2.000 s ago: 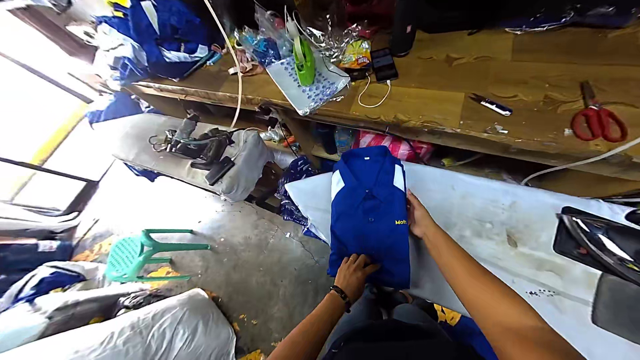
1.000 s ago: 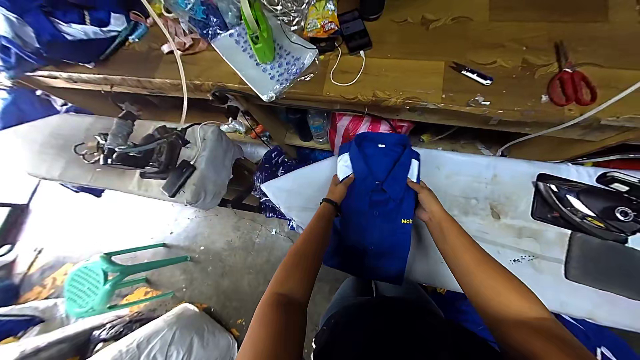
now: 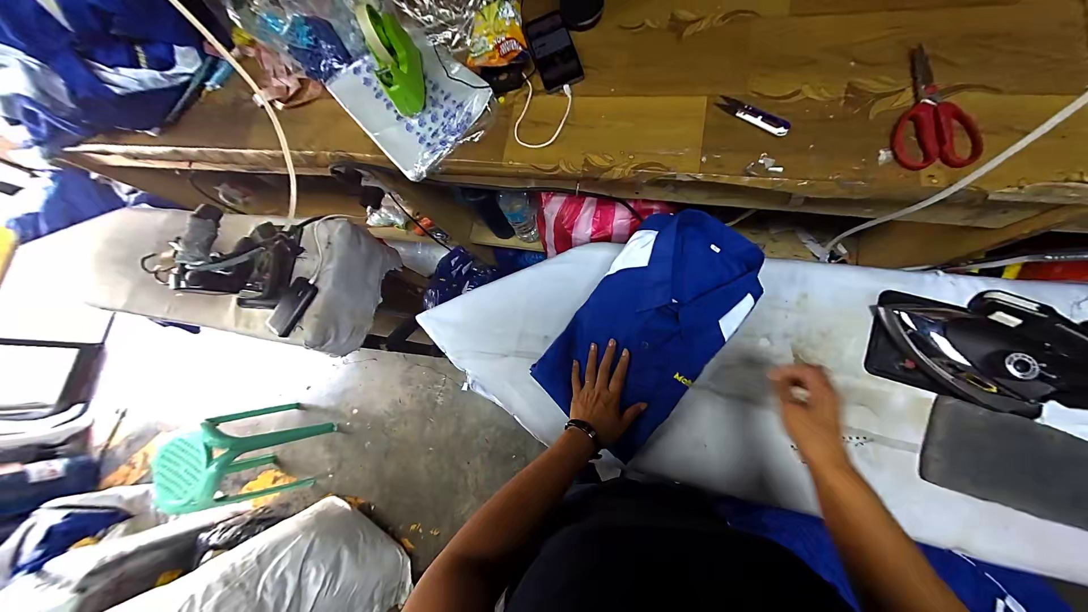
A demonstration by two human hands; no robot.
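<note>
A folded blue collared shirt point(image 3: 663, 314) with white shoulder panels and yellow lettering lies tilted on the white-covered ironing board point(image 3: 527, 297). My left hand point(image 3: 602, 395) rests flat on its lower left part, fingers spread. Off the shirt, to its right, my right hand point(image 3: 807, 404) is over the board with fingers curled and blurred; whether something small is in it cannot be told. Farther right, a black electric iron point(image 3: 977, 348) rests on a dark pad, beside a grey pad point(image 3: 1003, 463).
Red-handled scissors point(image 3: 935, 132), thread snips point(image 3: 754, 116), a phone point(image 3: 554, 53) on a cable and a green tape dispenser point(image 3: 395, 64) lie on the wooden table point(image 3: 629, 127). A second padded board point(image 3: 127, 263) holds dark equipment. A green plastic stool point(image 3: 191, 467) lies lower left.
Both hands held the shirt's sides a second ago. The right hand has let go and moved right; the left has moved lower on the shirt, which has turned from upright to slanted.
</note>
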